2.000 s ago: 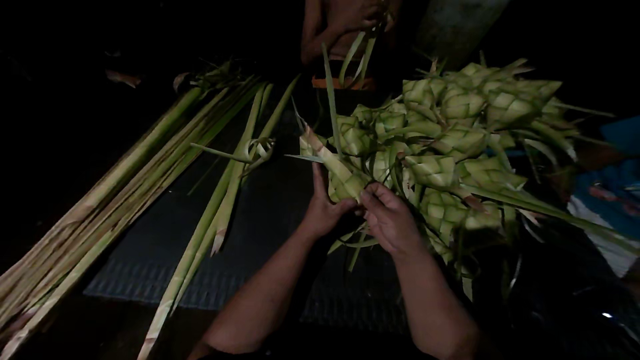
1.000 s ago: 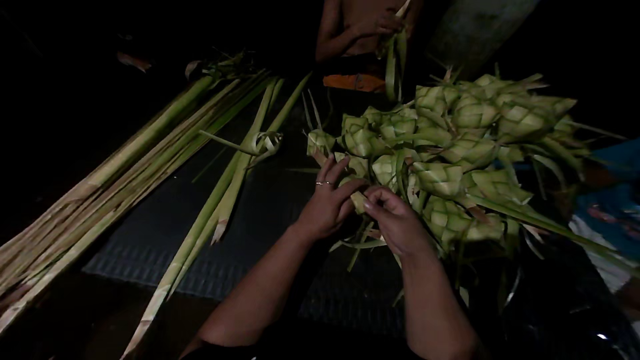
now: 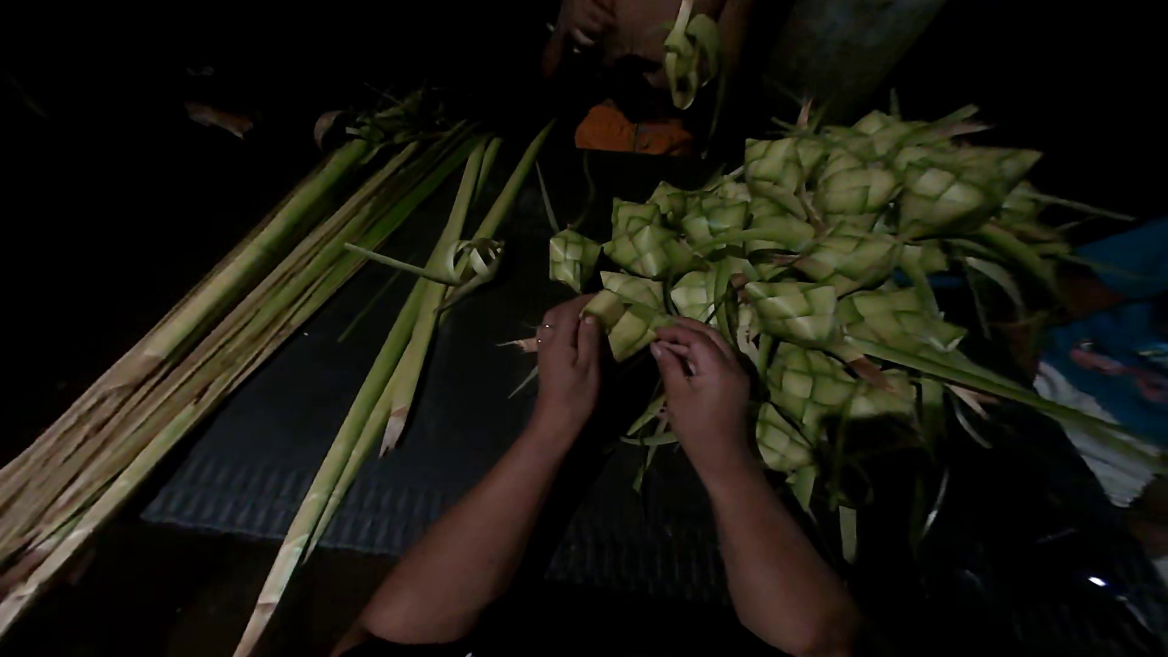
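Between my two hands is a small woven palm-leaf pouch point(image 3: 628, 328). My left hand point(image 3: 568, 356), with a ring on one finger, grips its left side. My right hand point(image 3: 701, 379) pinches the pouch's right corner between thumb and fingers. Loose leaf ends stick out to the left of my left hand. Just beyond the hands lies a smaller woven pouch point(image 3: 574, 259). A large heap of woven leaf pouches point(image 3: 853, 187) spreads behind and to the right of my right hand.
Long palm-leaf strips point(image 3: 265, 274) lie in a bundle at the left. Nearer the middle, more strips point(image 3: 401, 338) carry a curled leaf loop point(image 3: 474, 262) on the dark ridged mat point(image 3: 301, 497). Across from me, a person point(image 3: 639, 36) holds a looped leaf strip point(image 3: 689, 55).
The pouch in my hands has turned, and its woven face shows more than before. My left hand has shifted to its left side. The other person's leaf strip now hangs in loops.
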